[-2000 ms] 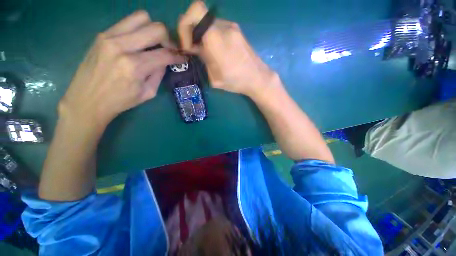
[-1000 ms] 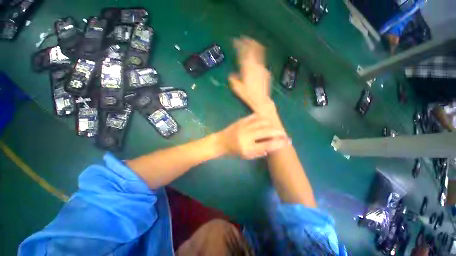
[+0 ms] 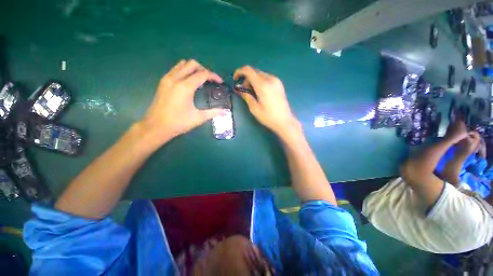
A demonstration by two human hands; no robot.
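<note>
An opened mobile phone (image 3: 222,124) lies on the green mat in front of me, its black end away from me and its bright board end towards me. A small round part shows on the black end. My left hand (image 3: 175,99) holds the phone at its left side, with fingers at the top and thumb near the middle. My right hand (image 3: 265,97) is just right of the phone's black end, with fingers curled around a slim black tool (image 3: 246,88), probably tweezers. The tool's tip is too blurred to tell.
Several opened phones (image 3: 57,138) lie in a heap at the left. A small white scrap (image 3: 64,65) is on the mat. A pale metal bar (image 3: 357,24) crosses the upper right. Shiny crinkled plastic (image 3: 390,108) and dark parts lie at right, beside another worker's arms and pale sleeve (image 3: 451,218).
The view has swung back from the phone heap and far side. My hands, one across the other forearm a second ago, are now apart at a phone, the left holding it.
</note>
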